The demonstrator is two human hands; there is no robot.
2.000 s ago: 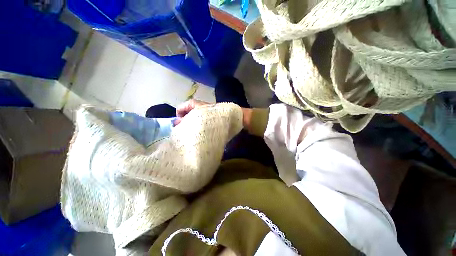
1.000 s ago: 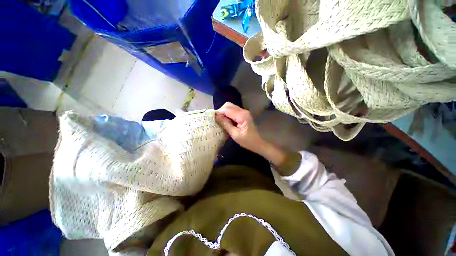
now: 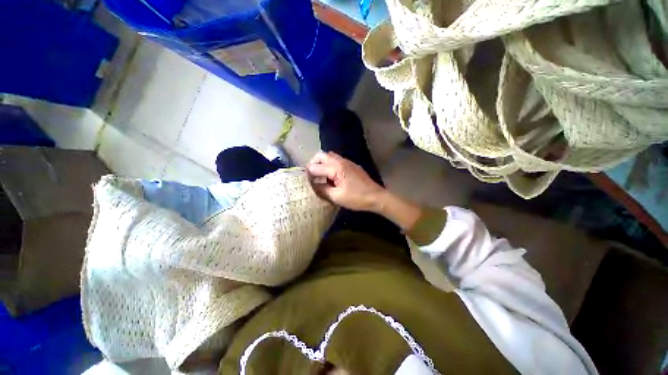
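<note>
A floppy cream straw bag (image 3: 161, 271) lies over the lap at the left, its open mouth facing away from me. A pale-blue lining (image 3: 183, 199) shows at the mouth. My right hand (image 3: 340, 182) pinches the right end of the bag's rim between thumb and fingers. A wide cream strap or fold (image 3: 216, 311) lies at the bag's lower edge. My left hand is not visible; the bag covers the area at the left.
A heap of cream straw straps (image 3: 535, 95) hangs over the brown-edged table (image 3: 622, 201) at the right. A blue bin (image 3: 293, 80) with a paper label stands ahead. A cardboard box (image 3: 55, 220) is at the far left, on pale floor tiles (image 3: 157, 110).
My right hand was partly behind the bag's rim, then came out and took hold of its right end. It still pinches there, slightly lower in the picture. The view has shifted a little.
</note>
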